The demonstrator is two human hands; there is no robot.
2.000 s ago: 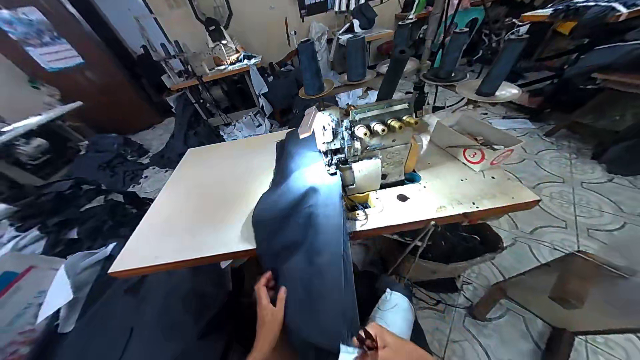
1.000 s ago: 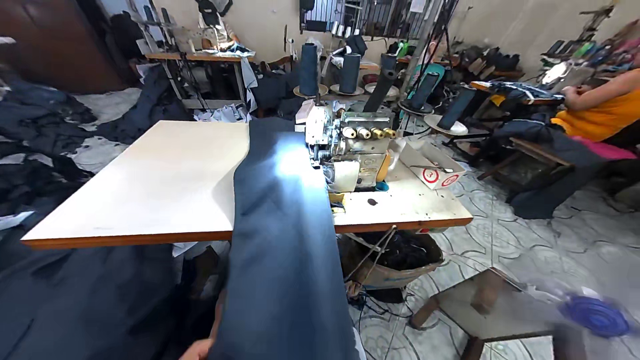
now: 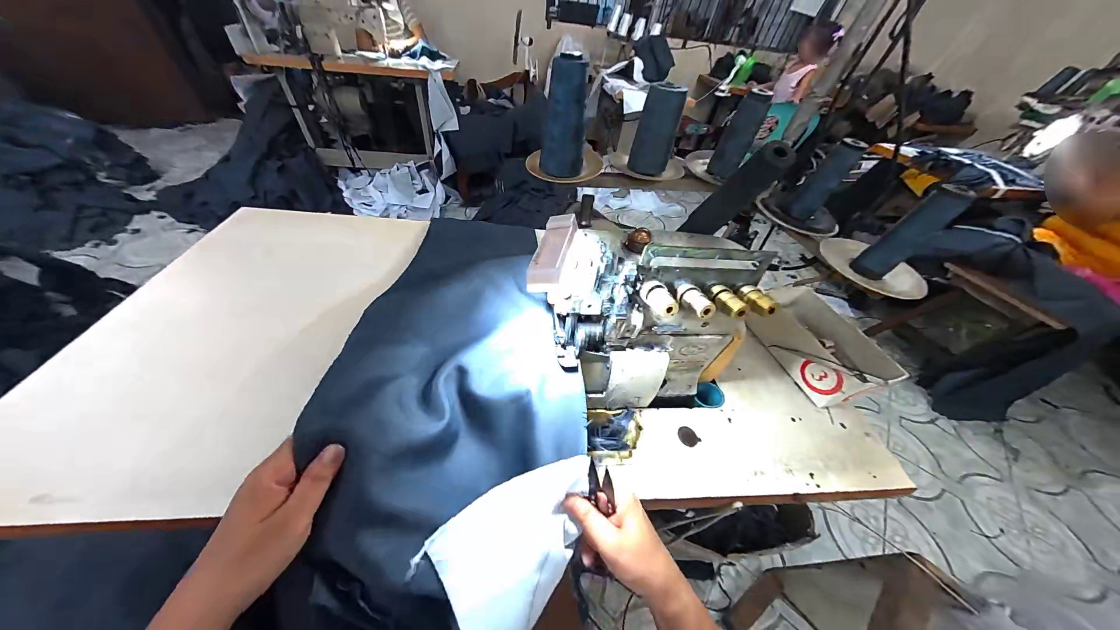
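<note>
Dark blue fabric [image 3: 420, 385] lies over the table's front edge and runs back to the left side of an overlock sewing machine [image 3: 647, 306], where a bright light falls on it. My left hand [image 3: 280, 499] pinches the fabric's left edge between thumb and fingers. At the machine's front right, my right hand [image 3: 612, 534] holds small dark scissors [image 3: 600, 481], blades pointing up and away from me. Its fingers also touch the edge of a white fabric piece [image 3: 516, 534], which lies over the front of the blue fabric.
The white tabletop [image 3: 219, 315] extends left. Right of the machine sits a white cardboard box [image 3: 822, 376]. Large dark thread cones [image 3: 567, 114] stand behind. A wooden stool [image 3: 831, 595] is at the lower right. One person sits at right, others are farther back.
Both hands are now higher up, near the table's front edge. The blue fabric, long and flat one second ago, now lies bunched, with the white piece showing on it.
</note>
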